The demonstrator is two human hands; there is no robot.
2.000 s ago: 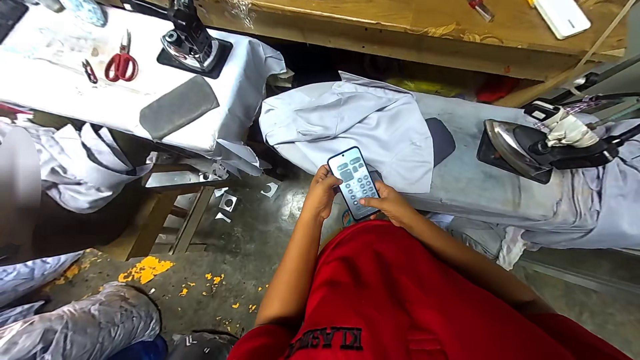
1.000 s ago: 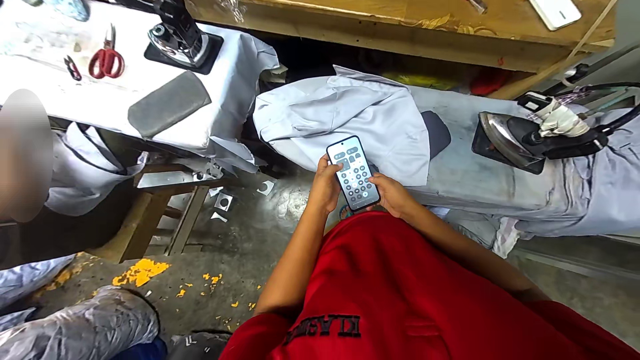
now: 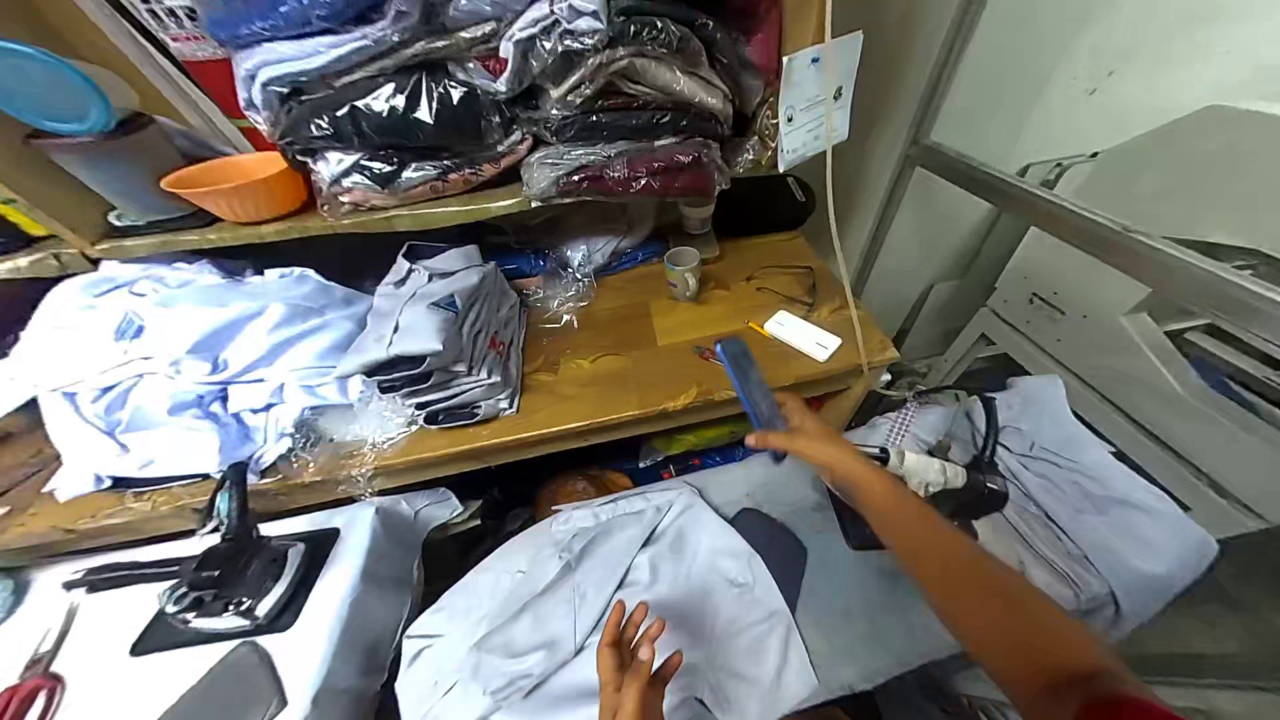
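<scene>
My right hand grips the lower end of a smartphone, held upright above the front edge of the wooden table. My left hand, fingers spread and holding nothing, is over a pale grey garment laid on the padded ironing board. Right of the garment, an electric iron with a cloth-wrapped handle rests on a dark pad, partly hidden by my right forearm. A white phone or power bank lies on the table beyond the smartphone, near a yellow pencil.
On the wooden table are folded grey shirts, pale blue garments, a mug and eyeglasses. Another iron and red-handled scissors are on the left workbench. Plastic-wrapped clothes fill the shelf above.
Both hands held the smartphone before; now only my right hand holds it, extended forward toward the table. My left hand has let go. The view has tilted up to the shelf.
</scene>
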